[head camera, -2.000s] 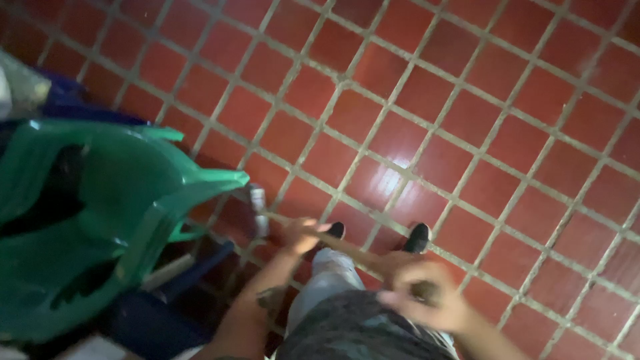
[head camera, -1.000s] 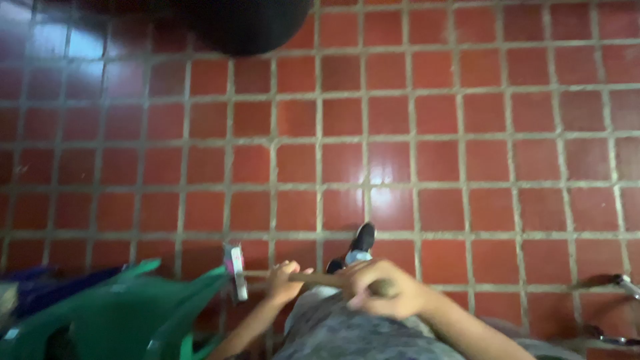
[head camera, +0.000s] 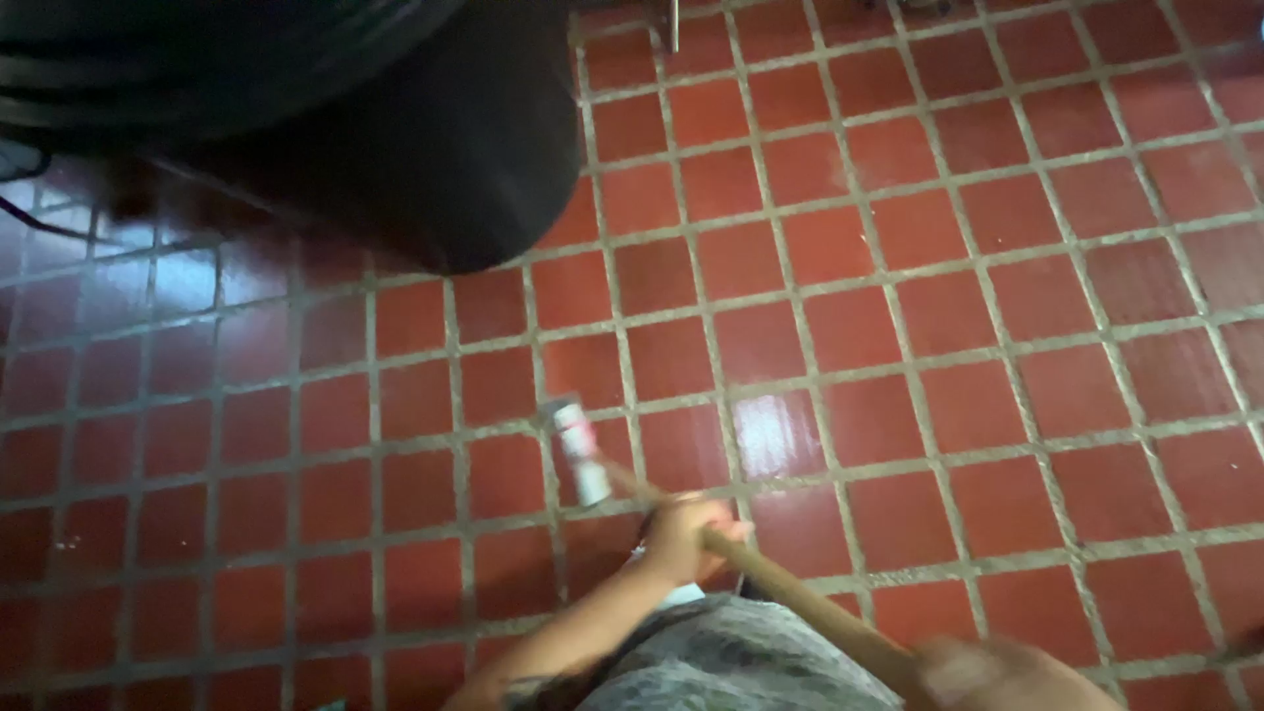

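My left hand grips a long wooden handle near its lower part, in front of my body. At the handle's far end is a narrow head, white and pink with a dark edge, blurred; it looks like a broom or brush head. Whether it touches the floor, I cannot tell. My right hand, blurred at the bottom edge, is closed around the handle's upper part. My patterned shirt hides part of my legs and feet.
A large black round container stands at the upper left. A dark cable lies at the left edge. Red square tiles with pale grout form the floor, with small light specks on it.
The view has swung a lot. The green plastic chair seen earlier has left the view, and the black container now fills the upper left. Both hands have stayed on the wooden handle.
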